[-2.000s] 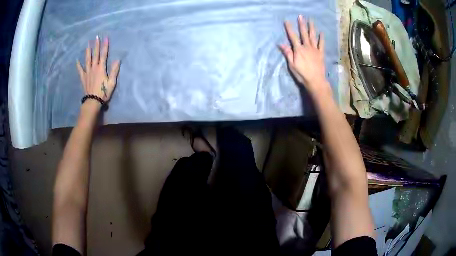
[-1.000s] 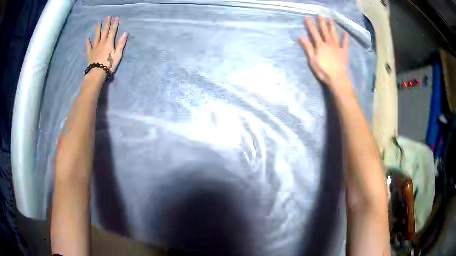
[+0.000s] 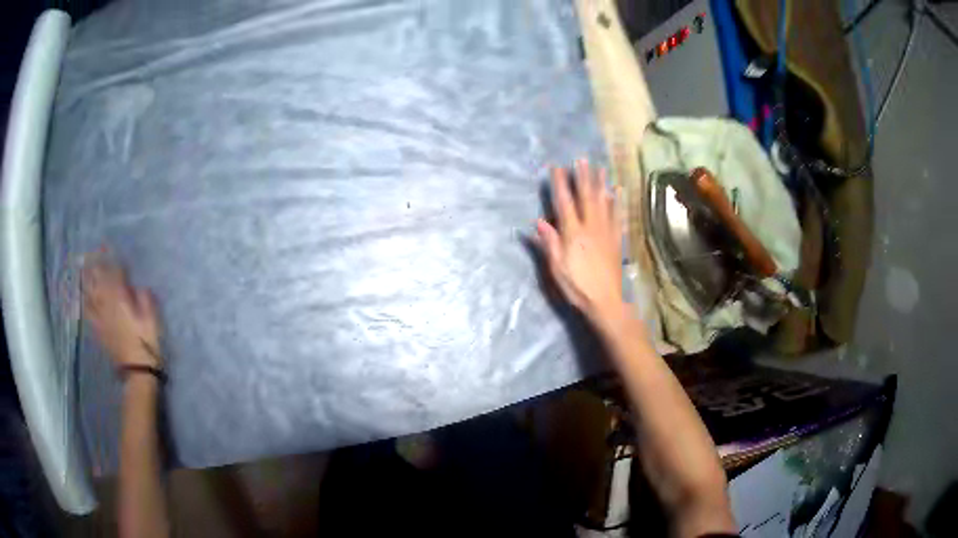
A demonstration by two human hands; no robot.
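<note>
A thin interlining sheet (image 3: 347, 242), pale grey-blue with wrinkles, covers the dark fabric on the table. The white interlining roll (image 3: 23, 242) lies along the left side. My left hand (image 3: 121, 315) is blurred, flat on the sheet near the roll, fingers apart and holding nothing. My right hand (image 3: 584, 247) lies on the sheet near its right edge, fingers spread and empty. The steam iron (image 3: 688, 236), with a brown-orange handle, rests on a crumpled pale cloth (image 3: 772, 200) to the right of my right hand.
The cream table edge (image 3: 620, 95) runs between the sheet and the iron. A pale grey box with red lights (image 3: 678, 68) stands beyond the iron, beside a blue object (image 3: 732, 63). Hoses and cords hang at the far right. A dark box-like item (image 3: 777, 405) is below the iron.
Both hands have moved back from the far part of the sheet toward its near edge. The view has shifted, so the iron and near edge show fully again.
</note>
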